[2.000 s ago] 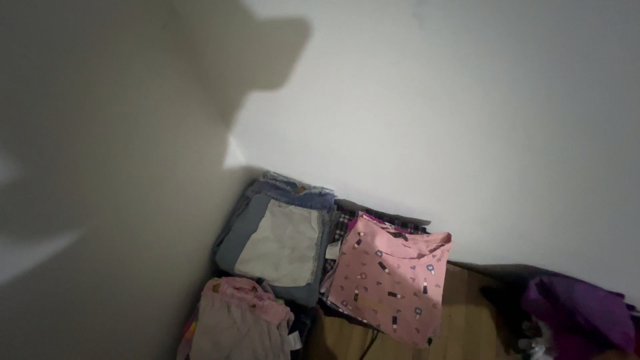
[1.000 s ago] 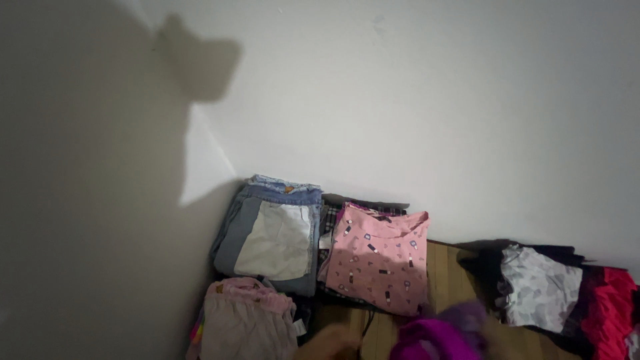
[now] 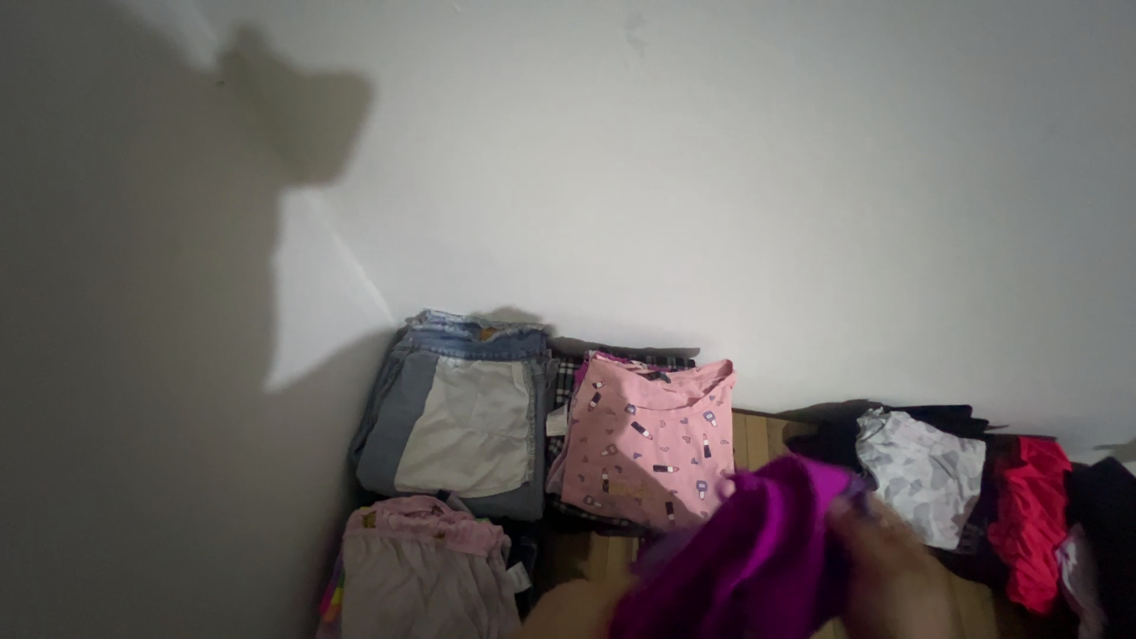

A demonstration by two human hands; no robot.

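A purple cloth garment (image 3: 754, 550) is bunched up at the lower middle, blurred by motion. My right hand (image 3: 887, 568) grips its right side. My left hand (image 3: 577, 611) is at the bottom edge by the garment's left side, mostly out of frame, and its fingers are hidden. Just beyond the garment lies a folded pink top (image 3: 652, 444) with a printed pattern, on a stack with black-and-white checked cloth. Left of that stack, folded denim jeans (image 3: 470, 426) show a pale panel. Nearer, a pale pink garment with a gathered waistband (image 3: 426, 568) lies on another pile.
White walls (image 3: 754, 177) meet in a corner behind the stacks. Along the wall at right lie a grey-white patterned garment (image 3: 923, 475), a red garment (image 3: 1034, 524) and dark clothes (image 3: 1105, 524). Wooden floor (image 3: 754, 439) shows between the piles.
The purple cloth lay at the far right two seconds ago; it has come left and is now lifted in front of the pink top. Both hands have come into view.
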